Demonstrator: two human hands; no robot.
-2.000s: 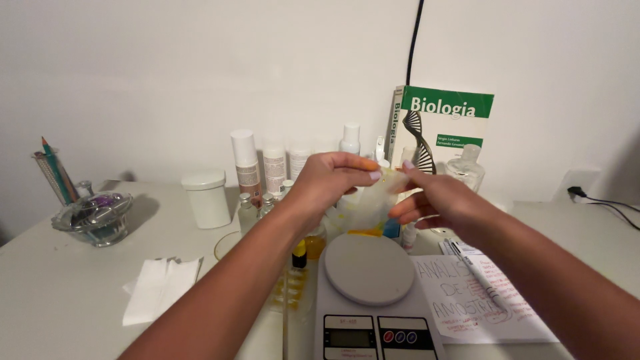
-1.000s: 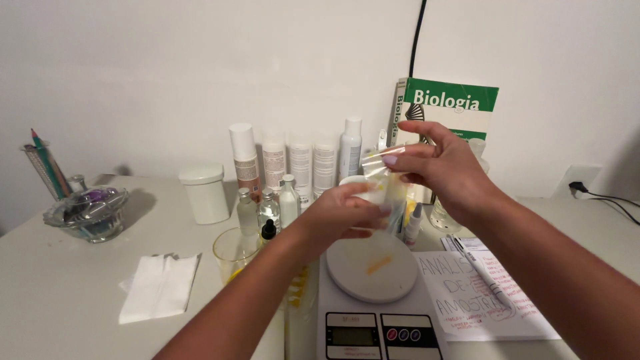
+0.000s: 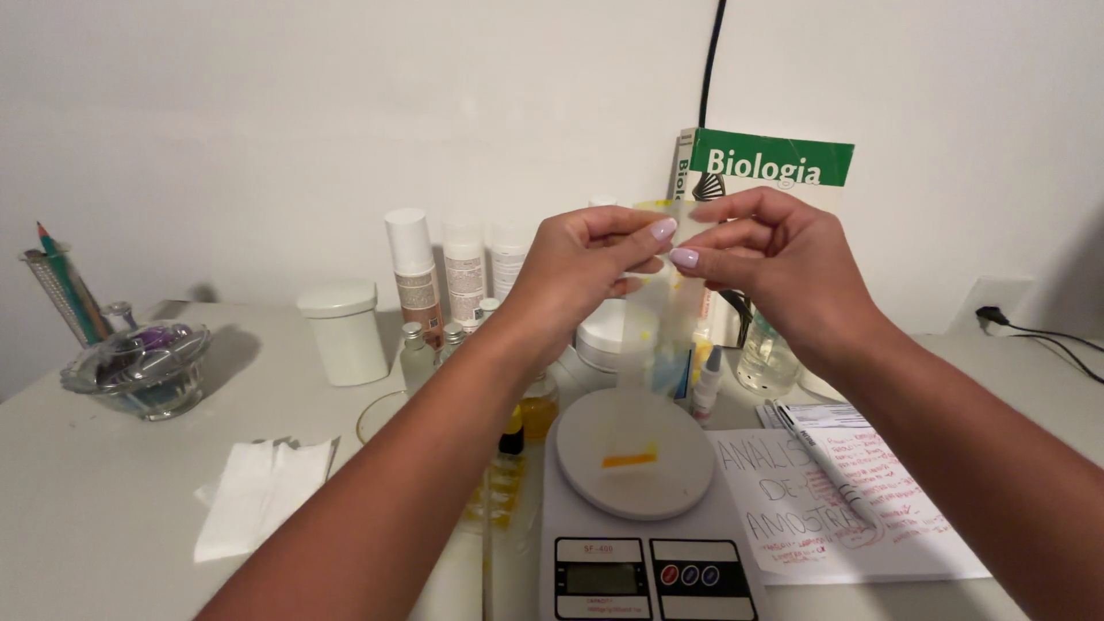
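A clear plastic bag [image 3: 660,319] with yellow smears hangs upright above a white digital kitchen scale [image 3: 651,526]. My left hand [image 3: 595,267] pinches its upper part between thumb and fingers. On the other side, my right hand [image 3: 759,259] has thumb and fingers at the bag's top edge, close to the left fingertips. An orange strip shows low in the bag, over the scale's round plate [image 3: 595,492]; whether it lies inside the bag or on the plate cannot be told.
Bottles [image 3: 412,267] and a lidded white jar [image 3: 343,336] stand behind. Left are folded tissue [image 3: 259,500], a glass bowl [image 3: 138,379] and a pencil holder [image 3: 65,293]. Handwritten paper [image 3: 776,517] with a pen [image 3: 824,461], a glass bottle [image 3: 768,354] and a biology book [image 3: 776,159] are right.
My left hand has risen to the bag's upper part beside my right hand. The bag, bunched between the hands before, now hangs long and upright over the scale.
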